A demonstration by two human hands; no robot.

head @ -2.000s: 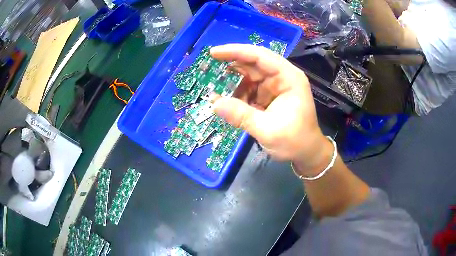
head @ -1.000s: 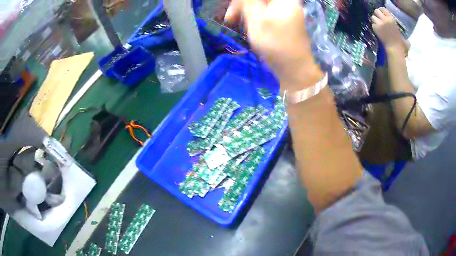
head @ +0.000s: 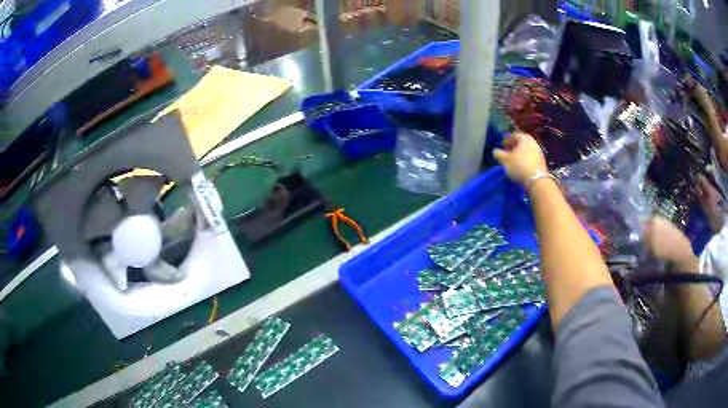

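Note:
My right hand (head: 523, 159) is small, at the far corner of the blue plastic tray (head: 399, 315), beside a pale upright post. Its fingers are bent together. Whether they hold anything cannot be told. My right forearm reaches over the tray's right side and hides part of it. Green PCB panel strips (head: 487, 291) lie in an overlapping heap in the tray. More strips lie on the dark bench at the lower left, two of them (head: 297, 365) apart from a small pile (head: 172, 389). My left hand is out of the picture.
A fan in a white square housing (head: 215, 275) stands at left. Orange-handled cutters (head: 345, 229) lie beyond the tray. The post (head: 476, 88) rises behind it, near small blue bins (head: 359, 131) and a clear bag (head: 423, 163). Wire bundles and another person's arm (head: 678, 263) are at right.
My right hand, which held a green board piece over the tray, has moved away to the tray's far corner. The view has swung, shifting the tray rightward and showing more of the fan.

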